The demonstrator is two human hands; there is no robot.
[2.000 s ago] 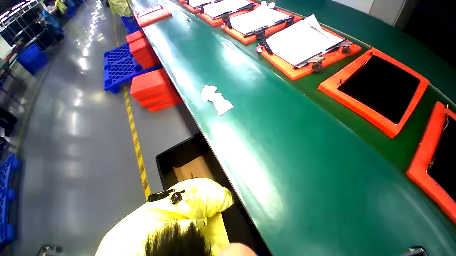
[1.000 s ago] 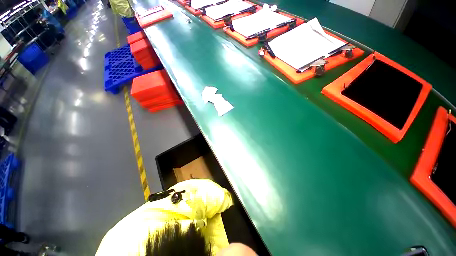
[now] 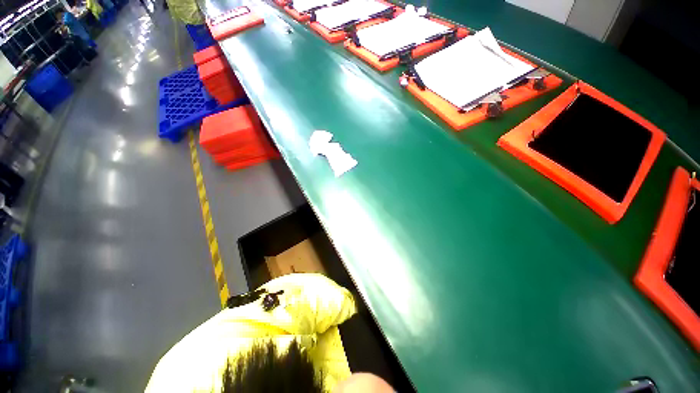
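Neither of my hands can be made out. A yellow sleeve and shoulder (image 3: 253,330), dark hair and a small skin-coloured patch show at the bottom edge; whose they are, I cannot tell. A black display panel (image 3: 591,146) lies in an orange tray (image 3: 556,178) at the right. Another black panel (image 3: 688,249) in an orange tray (image 3: 660,265) is cut off by the right edge. Further back, a clamped panel with a white foam sheet (image 3: 468,67), one corner lifted, lies on an orange tray with metal-handled clips (image 3: 493,105).
More white-covered panels (image 3: 403,32) stand in a row behind. White scraps (image 3: 333,152) lie on the green bench (image 3: 460,253). A black box (image 3: 257,234) with brown cardboard is below the edge. Orange stacks (image 3: 236,137), a blue pallet (image 3: 180,104) and a distant person in yellow (image 3: 186,11) are left.
The orange trays with their panels have shifted slightly towards the lower right along the darker green strip. The white scraps and the yellow sleeve have hardly moved.
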